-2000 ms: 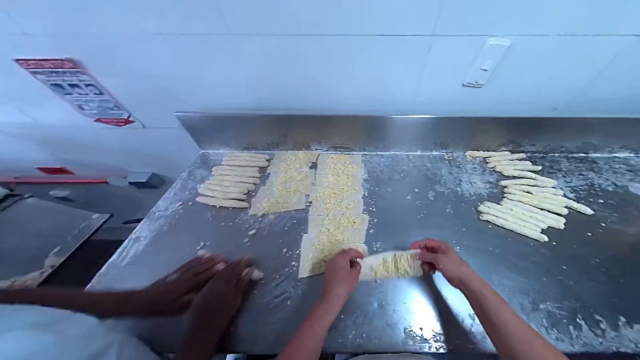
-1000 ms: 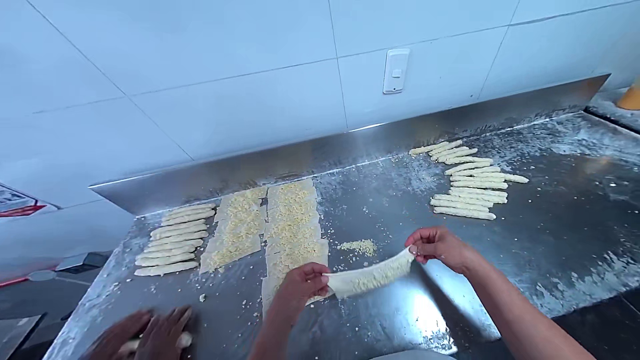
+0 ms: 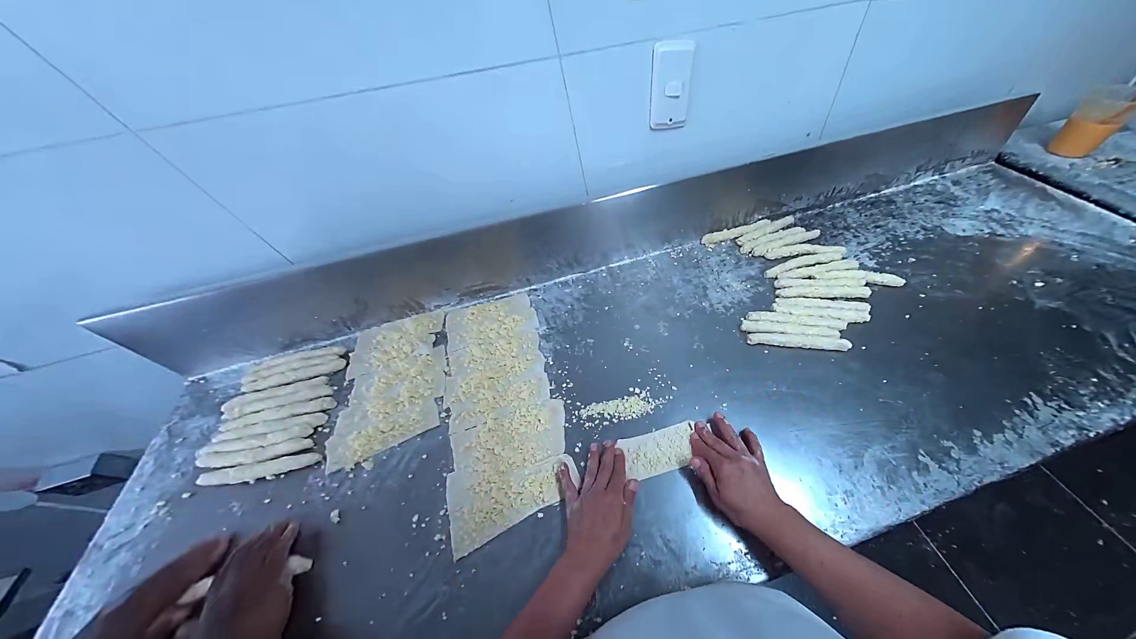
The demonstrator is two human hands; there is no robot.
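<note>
My left hand [image 3: 600, 501] lies palm down on the left end of a thin dough strip [image 3: 658, 451], its fingers spread a little. On the strip's right end rest the fingers of my right hand [image 3: 735, 470]. Crumbly pale filling, which looks like grated cheese, is scattered over the strip. Just beyond it is a small heap of the same crumbs [image 3: 619, 407]. Left of my left hand, a column of overlapping dough sheets [image 3: 501, 426] bears crumbs, with a second crumb-covered column [image 3: 390, 390] beside it.
Rolled dough sticks [image 3: 266, 422] lie at the left, more sticks [image 3: 816, 293] at the right. A co-worker's hands [image 3: 240, 581] hold a piece of dough at lower left. A steel backsplash [image 3: 426, 280] borders the floury steel table [image 3: 932, 390]. An orange-filled container [image 3: 1090, 124] stands far right.
The dough strip, held up between my hands a second ago, now lies on the table under my fingers. Two seconds ago no crumb heap showed beyond it. The view has turned rightward.
</note>
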